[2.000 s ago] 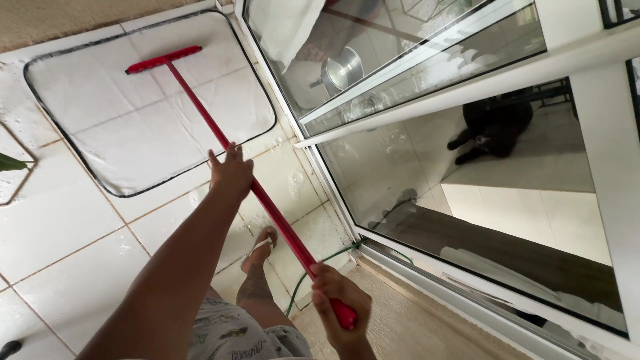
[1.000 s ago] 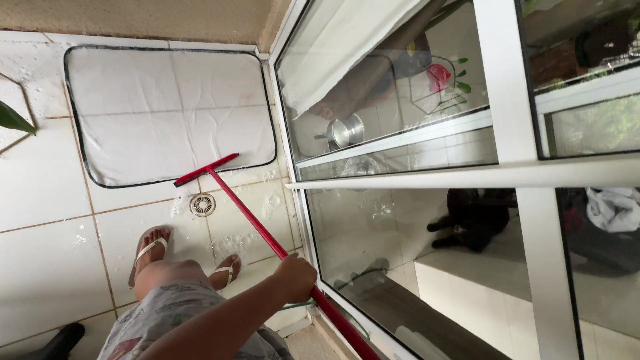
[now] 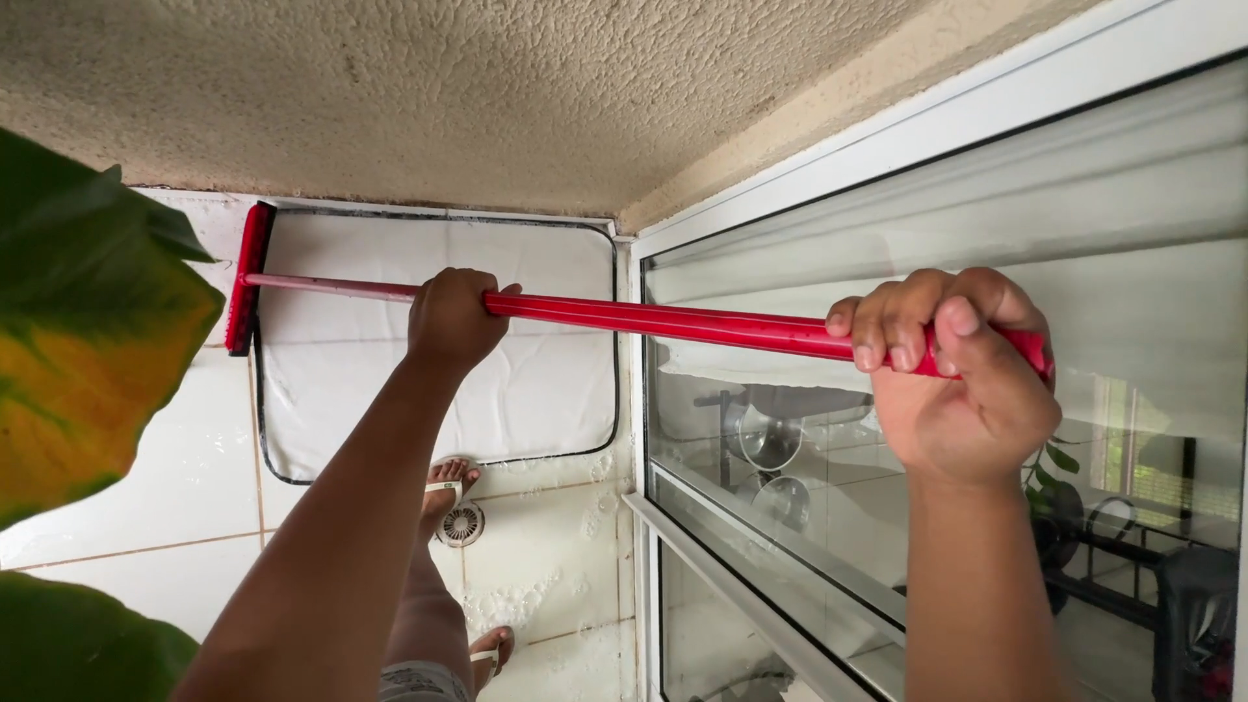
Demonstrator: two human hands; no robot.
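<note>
A red floor squeegee (image 3: 251, 280) has its long red handle running across the view. My left hand (image 3: 456, 317) grips the handle near its middle, back of the hand upward. Around the handle's far end on the right closes my right hand (image 3: 960, 366), its fingers and thumb wrapped over it. The squeegee head stands at the left edge of a white sheet-like mat (image 3: 439, 390) with a black border, which lies on wet floor tiles. Parts of the sheet are hidden behind my left hand and the handle.
A round floor drain (image 3: 460, 524) sits beside my sandalled foot, with suds (image 3: 512, 600) nearby. A textured beige wall (image 3: 439, 107) borders the mat. White-framed glass (image 3: 760, 546) runs along the right. Large plant leaves (image 3: 88, 341) crowd the left side.
The squeegee head has moved from the mat's lower edge near the drain to its left edge. Both hands now show on the handle. The view has swung, bringing in wall and leaves.
</note>
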